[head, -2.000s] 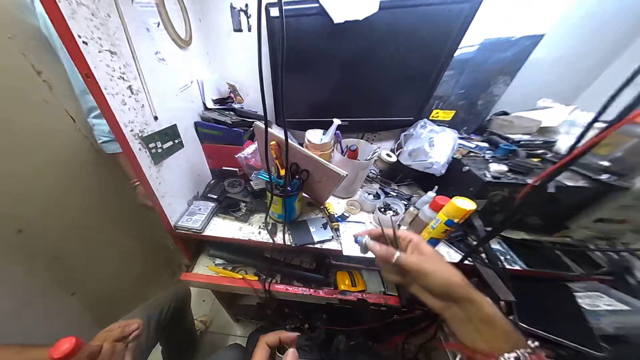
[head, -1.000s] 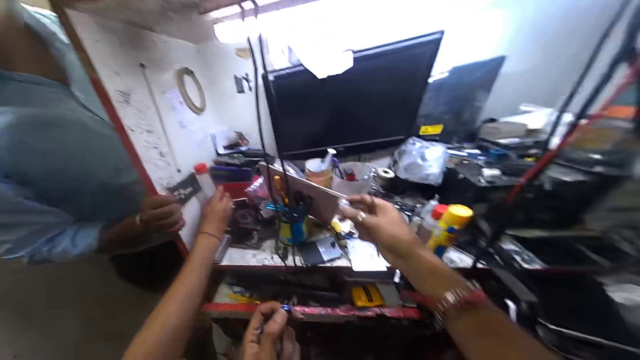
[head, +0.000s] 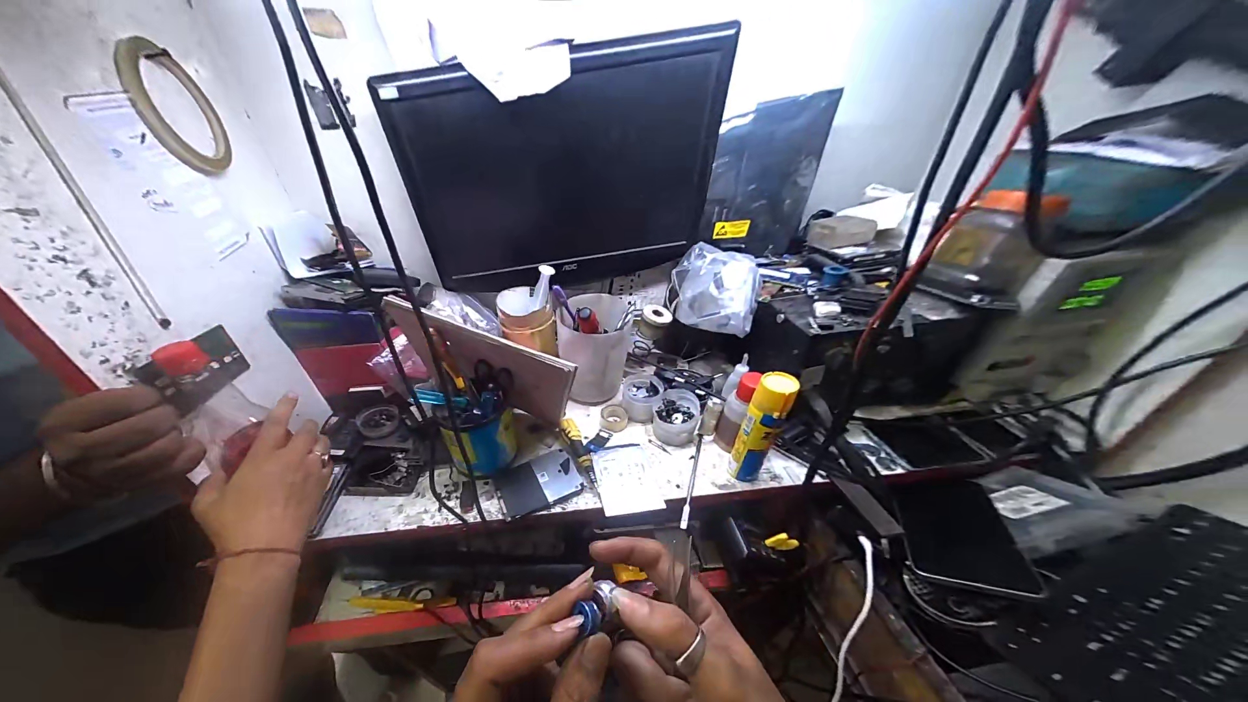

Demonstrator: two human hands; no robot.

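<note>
At the bottom centre, my left hand pinches a small blue round part. My right hand, with a ring on one finger, has its thumb and finger on a silver metal piece against the blue part. A flat metal tool, seemingly tweezers, stands up from between my right fingers. Just beyond it, a slim metal rod lies over the red bench edge. A blue-and-yellow pot holds scissors and tools; a yellow spray can stands on the right.
At the left, another person's hand and a co-worker's fist are around a clear bottle with a red cap. Cables hang before the monitor. Small tubs crowd the bench; a keyboard lies right.
My right hand has come down from the board beside the pot to meet my left hand. The other people's hands have come together around the red-capped bottle.
</note>
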